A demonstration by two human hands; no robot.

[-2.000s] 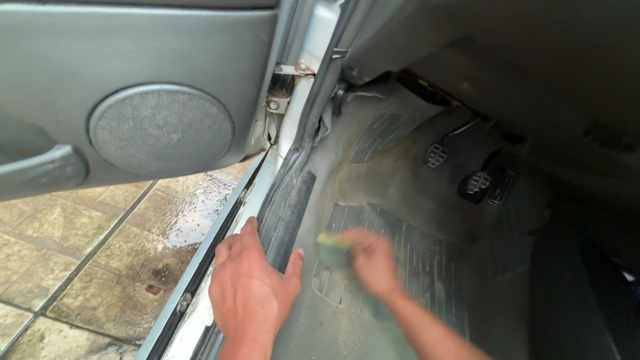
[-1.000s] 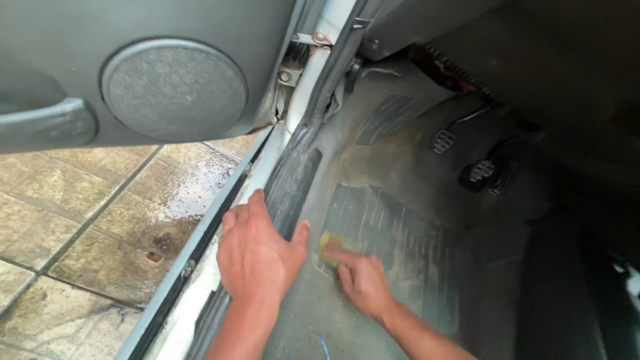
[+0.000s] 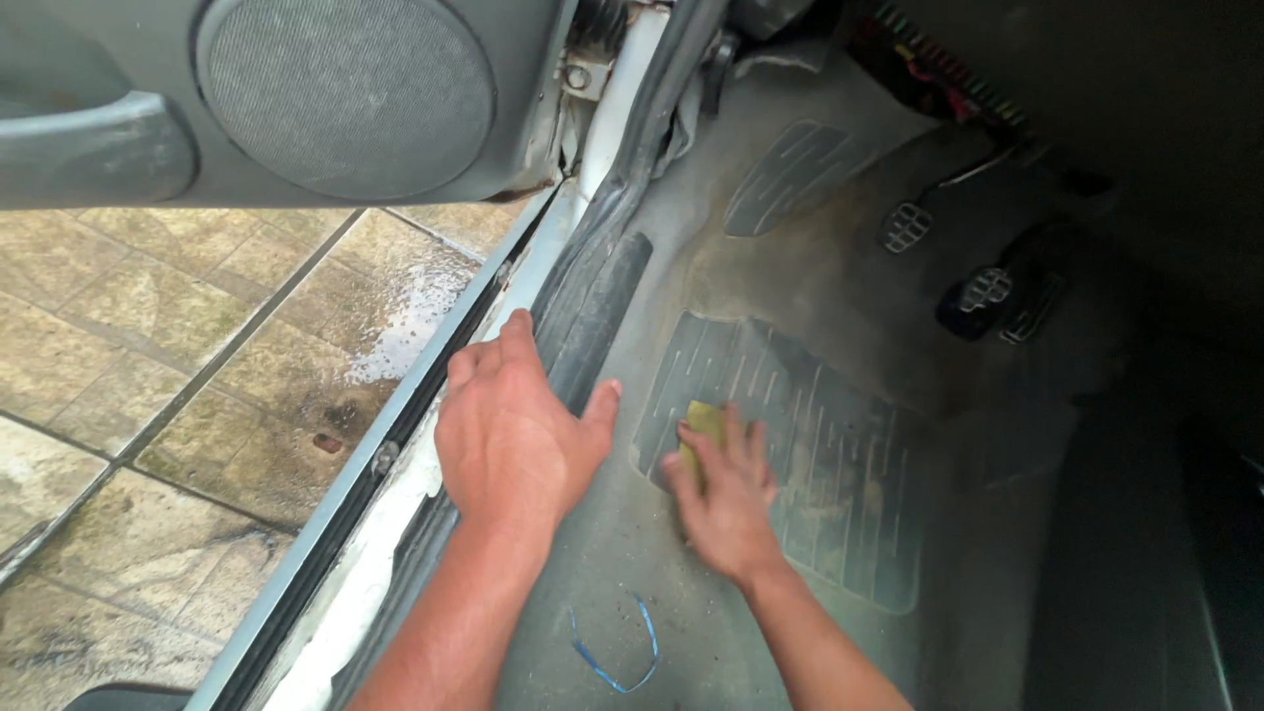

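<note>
My left hand [image 3: 518, 425] rests on the car's door sill [image 3: 592, 326], its fingers over the sill's edge and its thumb apart, holding nothing. To its right, my right hand [image 3: 726, 484] presses a yellow-green sponge [image 3: 705, 425] against the ribbed heel pad [image 3: 829, 464] of the grey car floor lining. The fingers lie over and beside the sponge and are slightly blurred. Part of the sponge is hidden under them.
The open door with its round speaker grille [image 3: 346, 94] is at upper left, above wet stone tiles [image 3: 197, 395]. Pedals [image 3: 978, 291] sit at upper right, below a row of coloured fuses [image 3: 948, 69]. A thin blue strip [image 3: 642, 671] lies on the floor lining.
My right hand, with the sponge, has moved about over the left part of the heel pad. My left hand has stayed on the sill. The blue strip has come more fully into view.
</note>
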